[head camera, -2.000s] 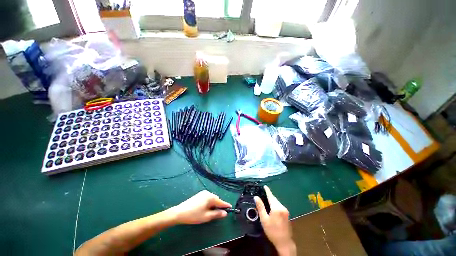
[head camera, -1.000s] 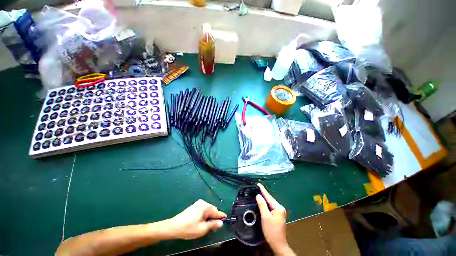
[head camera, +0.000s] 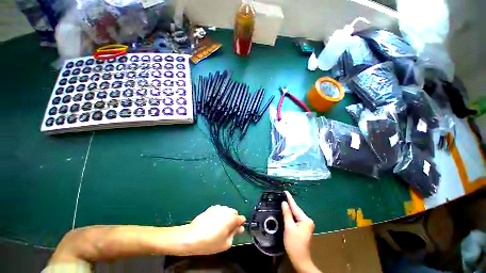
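A black camera housing [head camera: 262,234] with a pale ring around its centre hole is held over the bench's front edge. My right hand [head camera: 299,230] grips it from the right side, thumb on top. My left hand [head camera: 217,228] is at its left side, fingers closed on a small dark part, apparently an antenna end, that meets the housing; most of the part is hidden by the fingers. A bunch of black antennas [head camera: 228,101] lies mid-bench, and its thin cables [head camera: 234,164] trail down to just behind the housing.
A white parts tray [head camera: 120,126] lies left. Red-handled side cutters [head camera: 294,99], a clear plastic bag [head camera: 298,149], orange tape [head camera: 325,94] and dark filled bags [head camera: 354,146] lie right. A bottle of amber liquid [head camera: 244,29] stands behind. An open carton [head camera: 341,253] is below the front edge.
The view has tilted down and shifted left, so the bench things sit higher and further right. My hands still hold the housing and the small part at its left side.
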